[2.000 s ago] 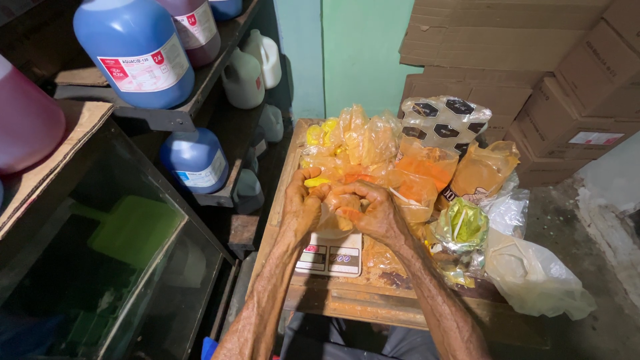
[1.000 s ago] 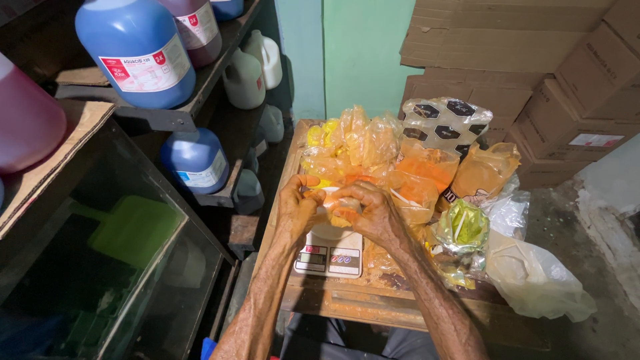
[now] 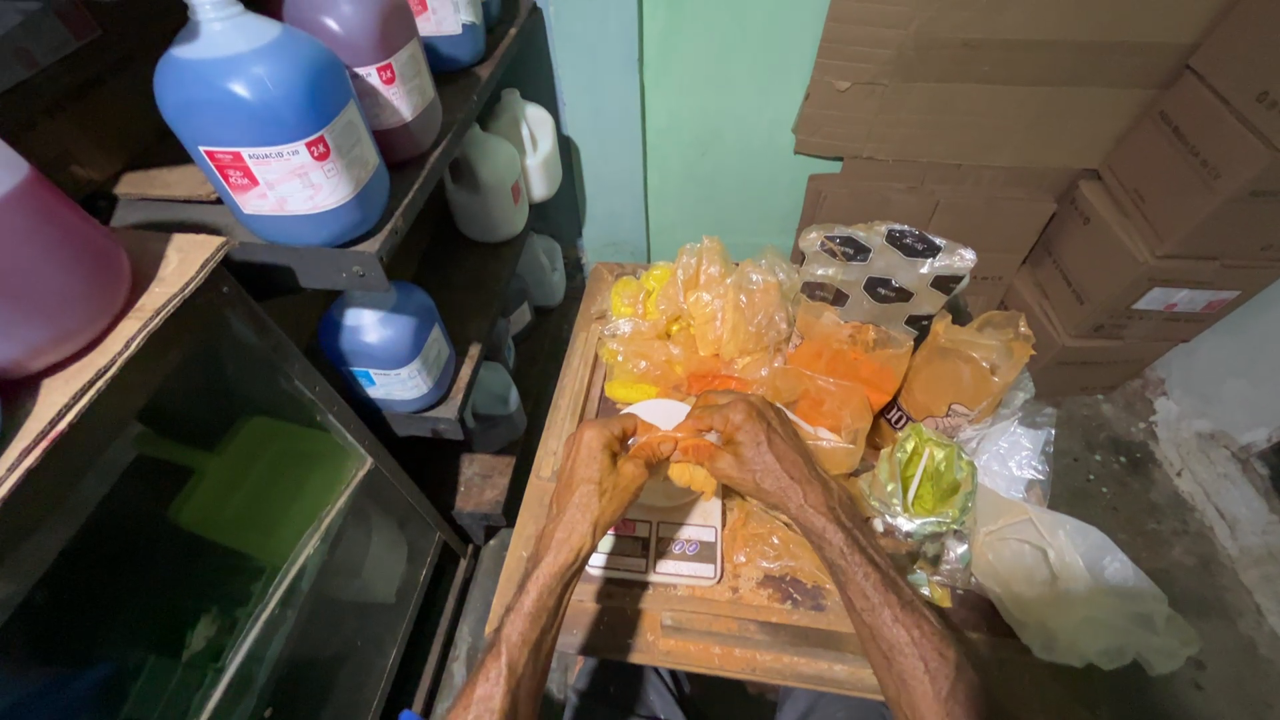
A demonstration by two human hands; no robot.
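Note:
Over a white digital kitchen scale (image 3: 655,545), my left hand (image 3: 605,465) and my right hand (image 3: 755,445) meet with bent fingers, pinching a small clear plastic bag (image 3: 690,475) with orange-yellow powder in its lower part. The scale's round plate is partly hidden behind my hands. Just beyond them lie clear bags of orange powder (image 3: 850,365) and knotted yellow bags (image 3: 635,385). To the right of my right forearm sits an open bag of yellow-green powder (image 3: 930,475) with a white stick in it. A brown-tinted plastic bag (image 3: 960,375) stands behind that.
The wooden table (image 3: 720,635) has powder scattered on it. A whitish plastic bag (image 3: 1080,580) hangs over its right edge. Shelves at left hold large jugs of blue liquid (image 3: 275,130); a glass case (image 3: 250,500) stands below. Cardboard boxes (image 3: 1150,260) are stacked at the right rear.
My two hands have come closer together at the top of the small bag; one second ago they were further apart. The bags around them have not plainly moved.

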